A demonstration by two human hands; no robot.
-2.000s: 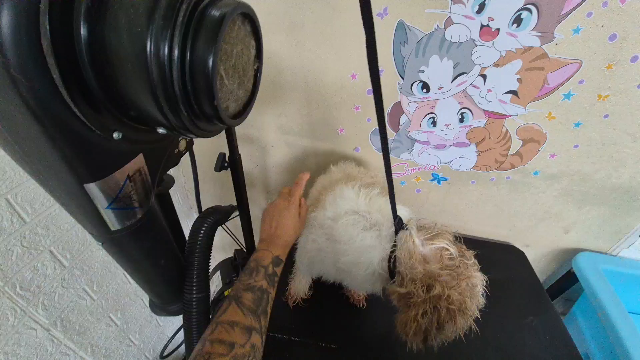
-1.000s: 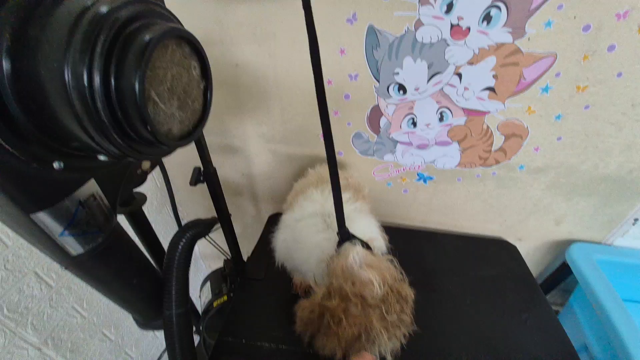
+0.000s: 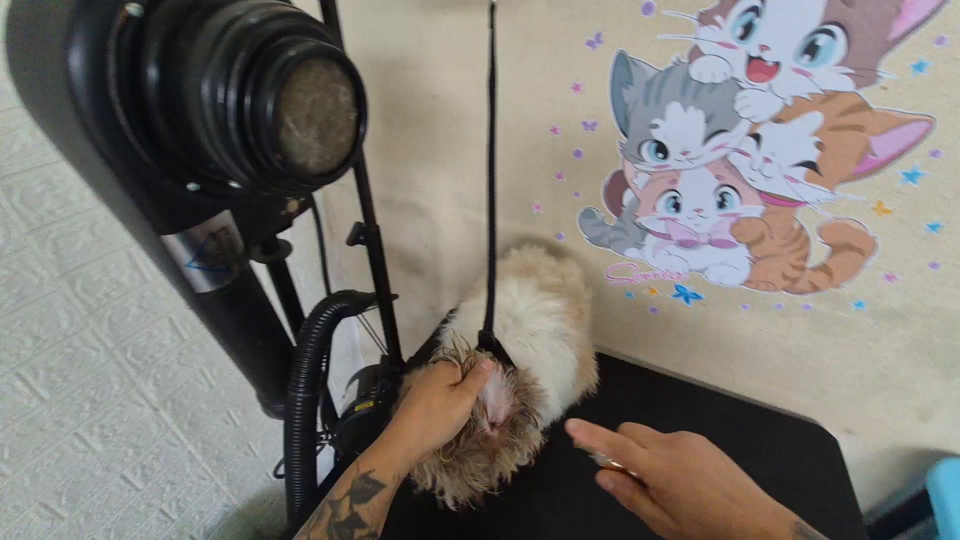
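Note:
A dog with a cream body (image 3: 536,322) and curly brown head fur stands on a black grooming table (image 3: 697,420), a black leash strap (image 3: 491,187) running up from its neck. My left hand (image 3: 439,401) pinches the dog's ear flap between thumb and fingers, folding it back so the pink inner ear (image 3: 496,397) shows. To the right of the head, my right hand (image 3: 652,472) is curled around a small shiny metal tool (image 3: 616,463), mostly hidden by the fingers; its kind cannot be told. That hand is apart from the dog.
A large black dryer head (image 3: 247,105) with a lint-covered round end hangs at upper left. Below it are a ribbed black hose (image 3: 304,390) and a thin black stand (image 3: 375,262). Behind the table is a wall with a cartoon cat sticker (image 3: 750,150). A light blue bin (image 3: 945,487) is at lower right.
My left hand now grips the dog's ear; two seconds ago it was beside the dog's back. My right hand has come into view with the metal tool. The dog's head has turned.

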